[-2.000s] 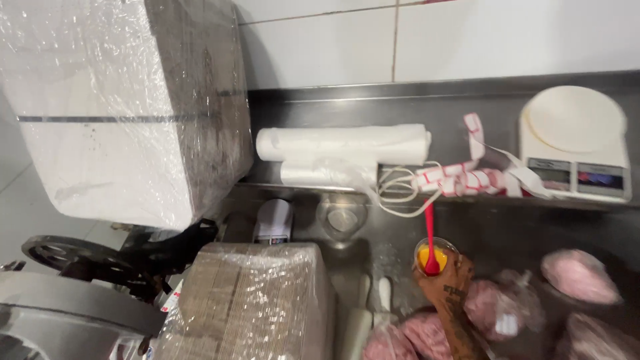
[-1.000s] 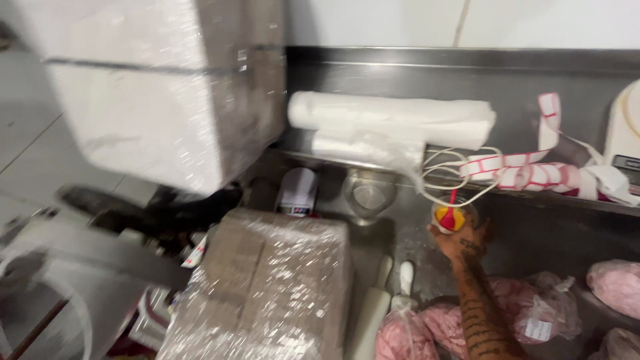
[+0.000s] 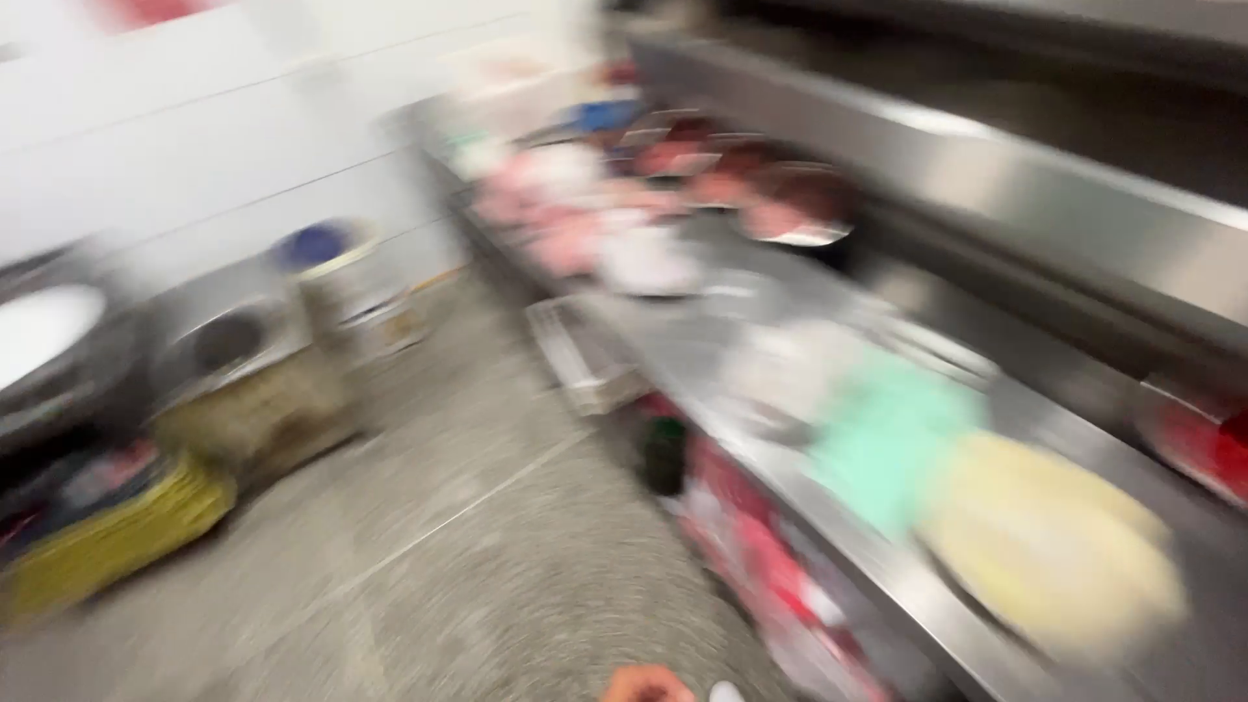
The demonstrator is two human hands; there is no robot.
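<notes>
A blurred, skin-coloured shape [image 3: 648, 682] shows at the bottom edge, over the floor. It may be part of my right hand; its fingers and anything in them cannot be made out. A small white thing [image 3: 725, 691] lies just to its right in the picture. My left hand is out of sight. On the steel counter [image 3: 717, 327], a pale yellow round item [image 3: 1053, 546] is nearest, with a mint-green item [image 3: 897, 439] against it.
Pink items [image 3: 556, 210] and several bowls with reddish contents [image 3: 795, 205] stand farther along the counter. A steel shelf [image 3: 975, 161] runs above. Across the tiled floor [image 3: 468, 526] are a container with a blue top [image 3: 317, 246] and a yellow crate or bag [image 3: 122, 536].
The view has swung far away from the wrapped boxes and white rolls to another counter and the floor. The hand at the small cup with the red utensil is no longer seen there.
</notes>
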